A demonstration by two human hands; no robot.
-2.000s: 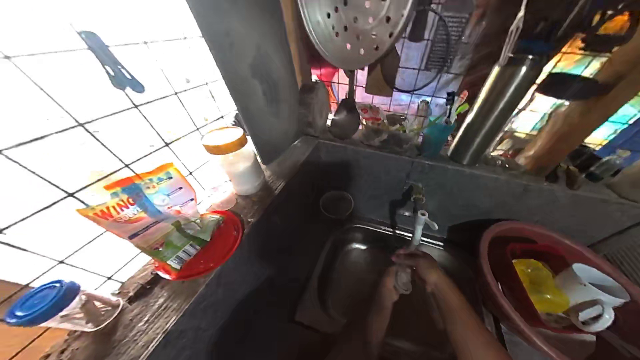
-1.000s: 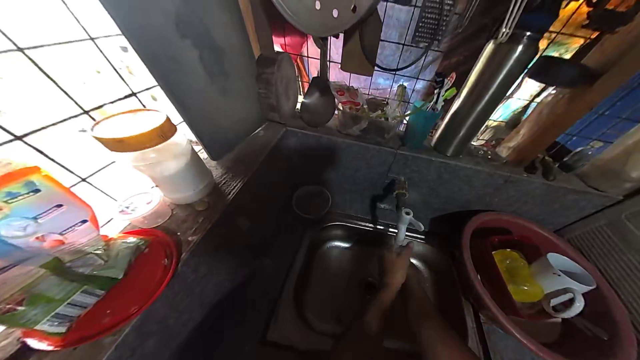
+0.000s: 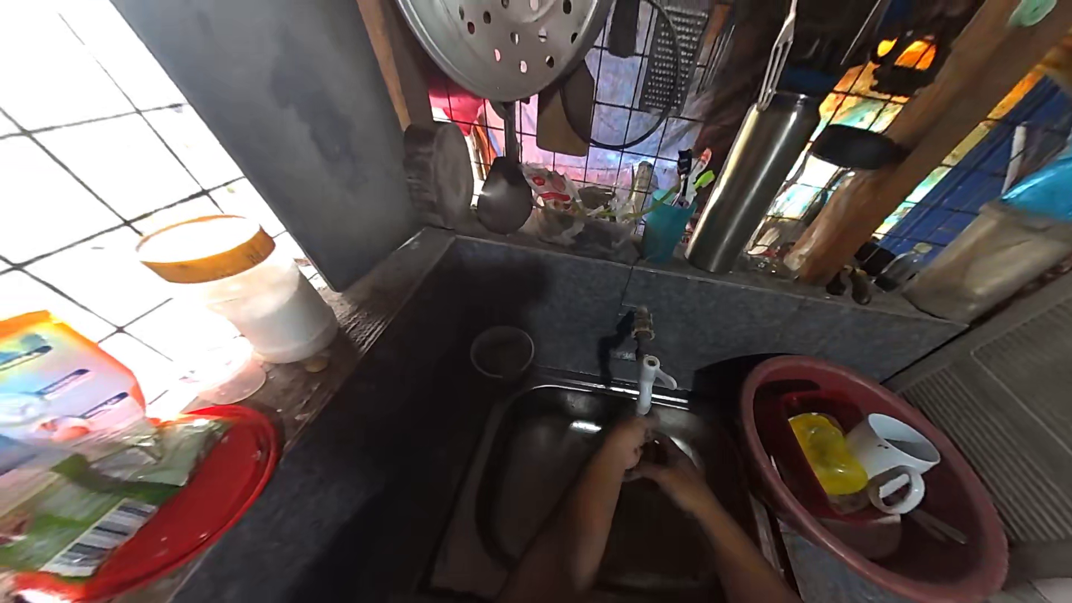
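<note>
Over the stainless steel sink (image 3: pixel 536 494), my left hand (image 3: pixel 628 442) is just below the white plastic faucet (image 3: pixel 649 385). My right hand (image 3: pixel 670 477) is close beside it, a little lower and to the right. Something small and dark shows between the two hands, too unclear to name, and their fingers are partly hidden. To the right, a reddish plastic basin (image 3: pixel 754 419) contains a white mug (image 3: pixel 892 444) and a yellow item (image 3: pixel 827 452). A small round bowl (image 3: pixel 502 352) is on the dark counter behind the sink's left corner.
On the left ledge are a jar with an orange lid (image 3: pixel 280 314), a red plate (image 3: pixel 243 469) and plastic packets (image 3: pixel 100 486). The back ledge holds a teal cup (image 3: pixel 666 228) and a steel tumbler (image 3: pixel 754 184). A perforated metal lid or strainer (image 3: pixel 511 42) hangs above, beside a ladle (image 3: pixel 504 197).
Two seconds ago both hands were together just under the faucet; now the right one is slightly lower and to the side. The view has shifted and tilted.
</note>
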